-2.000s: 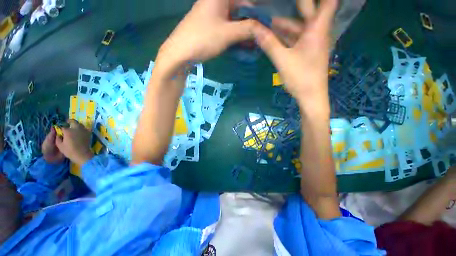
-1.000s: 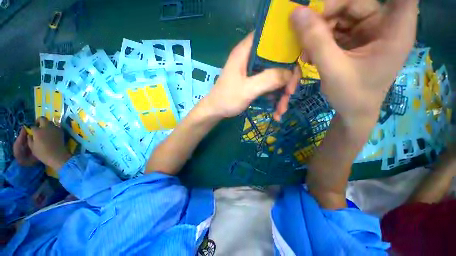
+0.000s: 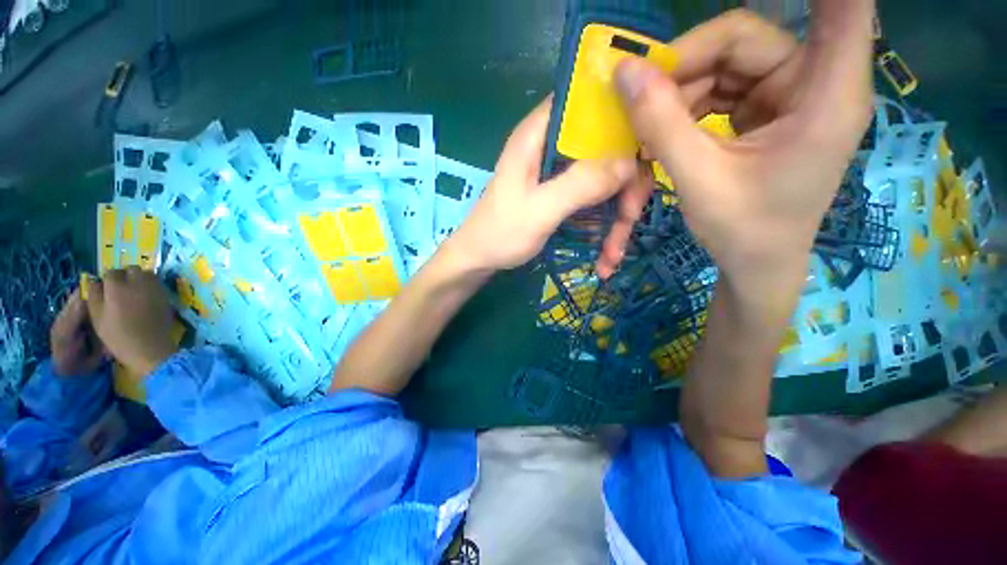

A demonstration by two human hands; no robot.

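A dark navy housing (image 3: 566, 83) is held up near the top centre, tilted slightly. A yellow sticker (image 3: 596, 105) with a small dark slot at its upper end lies over the housing's face. My left hand (image 3: 552, 199) grips the housing from its lower left side, thumb across its lower part. My right hand (image 3: 751, 121) has its thumb on the yellow sticker; its other fingers are curled behind the thumb. A light-blue sticker sheet (image 3: 392, 226) with several yellow rectangles lies on the left pile.
Spent light-blue backing sheets (image 3: 221, 199) are fanned out on the left and more backing sheets (image 3: 894, 298) lie on the right. Tangled dark housings (image 3: 663, 287) lie below my hands. Another worker's hands (image 3: 127, 315) are at the far left. A maroon sleeve (image 3: 961, 508) shows at the lower right.
Two seconds ago both hands were at the top edge over a dark piece. Since one second ago the hands have shifted little; the right thumb is slightly lower left, and the sticker's slot now shows.
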